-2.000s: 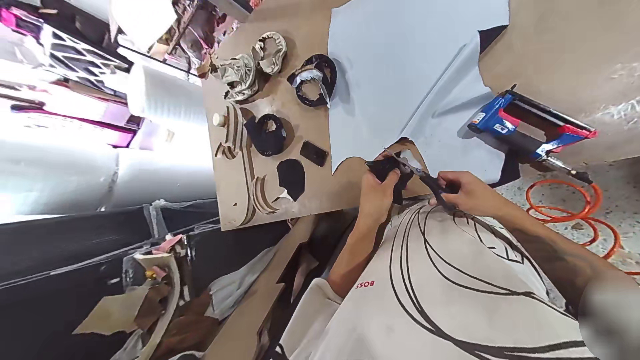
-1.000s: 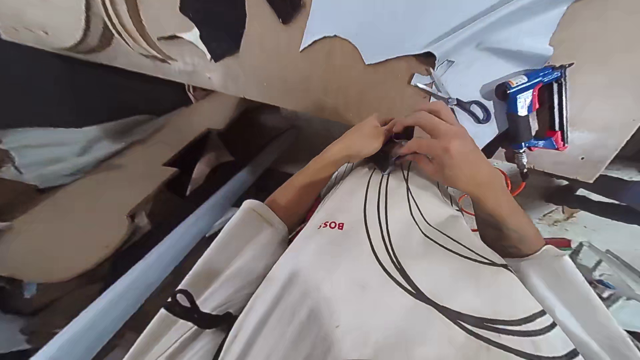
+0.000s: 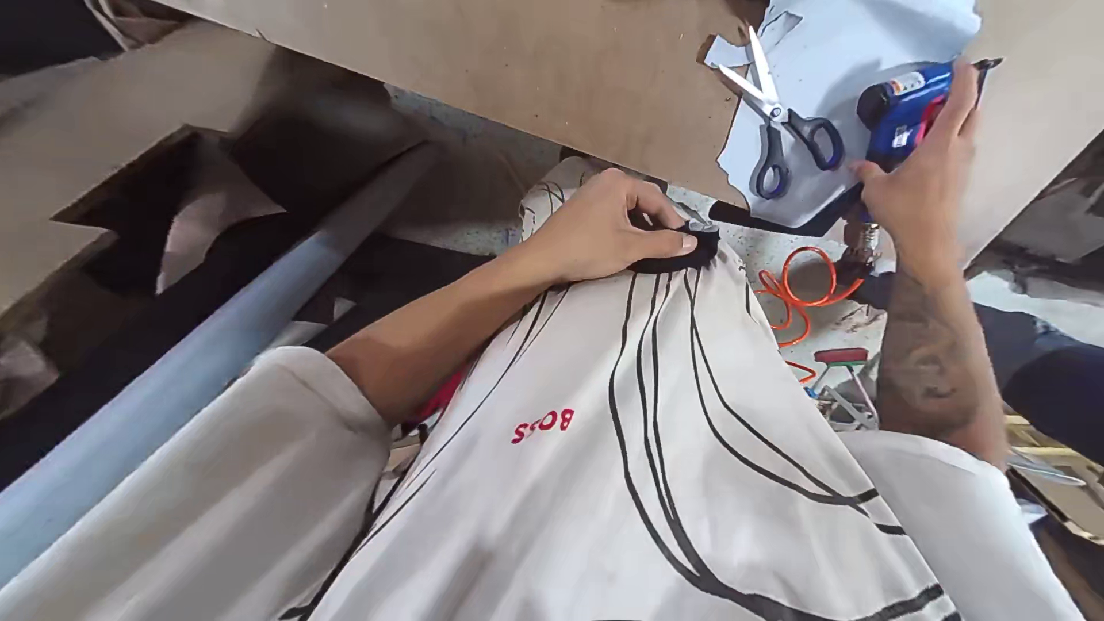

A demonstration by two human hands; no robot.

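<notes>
My left hand (image 3: 612, 226) pinches a small dark fabric piece (image 3: 697, 248) just off the table's front edge; a greyish bit shows at its top, and its far side is hidden by my fingers. At the right, my right hand (image 3: 927, 168) is closed around a blue and red pneumatic staple gun (image 3: 897, 129). Scissors (image 3: 780, 114) with dark handles lie with their blades apart on light grey sheet material (image 3: 798, 82), to the left of the staple gun.
The brown tabletop (image 3: 552, 78) spans the top of the view. An orange coiled air hose (image 3: 798, 293) hangs below the staple gun. A long pale roll (image 3: 233, 336) slants across the left, beside cut sheet scraps (image 3: 211, 207). A dark-clothed leg (image 3: 1048, 362) shows at the right edge.
Earlier both hands were together at the dark piece; my right hand has moved right and taken hold of the staple gun. Two seconds ago my right hand was on the scissors, which now lie released.
</notes>
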